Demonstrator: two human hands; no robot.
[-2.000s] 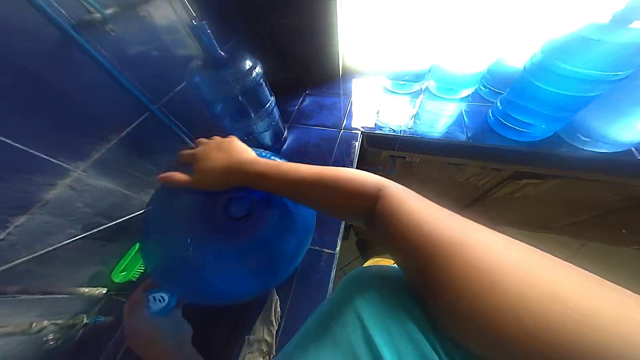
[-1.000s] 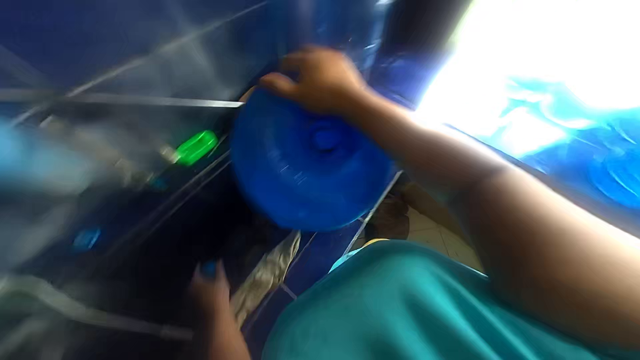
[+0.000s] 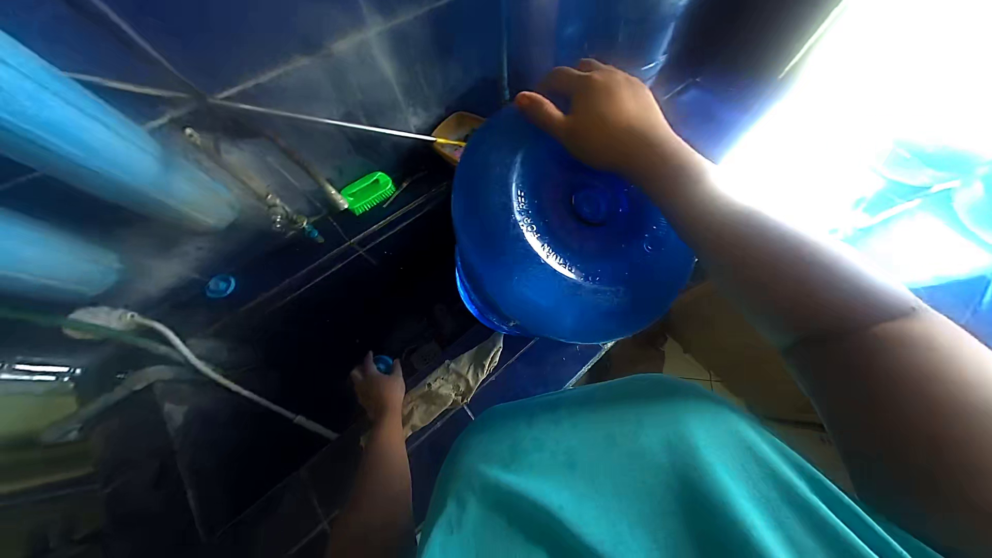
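Observation:
A large blue plastic water jug (image 3: pixel 573 232) lies with its round base towards me, in the middle of the view. My right hand (image 3: pixel 597 112) rests on the top of its rim, fingers spread over the edge. Lower left, my left hand (image 3: pixel 380 387) holds a small blue bottle cap (image 3: pixel 384 363) between its fingers, over a dark basin. The jug's neck is hidden from view. Between my left hand and the jug, a crumpled pale cloth (image 3: pixel 453 387) lies on the blue tiled ledge (image 3: pixel 527 376).
A green scrub brush (image 3: pixel 367 192) lies beside a metal tap (image 3: pixel 283 217). Behind the jug is a small tray (image 3: pixel 457 128) with a thin rod. Another blue cap (image 3: pixel 220 286) and a white hose (image 3: pixel 225 380) are at left; blurred blue jugs (image 3: pixel 70 132) stand at upper left.
The view has swung strongly, so the jug now appears farther right. My right hand stays on the jug, and my left hand still has the blue cap.

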